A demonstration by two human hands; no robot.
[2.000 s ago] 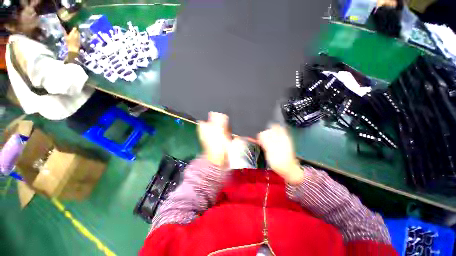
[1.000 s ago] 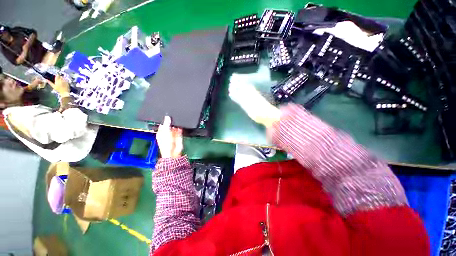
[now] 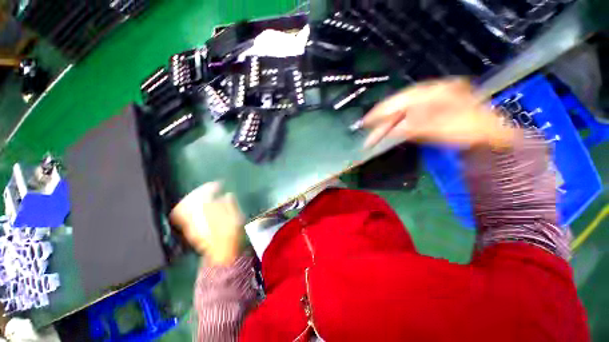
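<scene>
A pile of black plastic frames (image 3: 268,90) with pale square windows lies mid-bench, a white sheet (image 3: 279,43) on top. The dark foam sheet (image 3: 110,200) lies at the left, on top of a dark stack. My left hand (image 3: 212,217) is blurred over the bench edge, just right of the foam sheet; I cannot tell if it holds anything. My right hand (image 3: 427,113) is blurred over the bench's right part, fingers reaching left beside the frames, with a tiny pale spot at the fingertips that I cannot identify.
Stacked black blister trays (image 3: 434,40) stand at the back right. A blue crate (image 3: 534,143) with small dark parts sits below the bench at right. Pale parts (image 3: 27,267) and a blue bin (image 3: 41,204) are at far left. A blue stool (image 3: 130,312) is below the bench.
The view has turned to the right. My left hand has left the foam sheet's near edge. My right hand has moved from the middle of the bench to the right, past the frames.
</scene>
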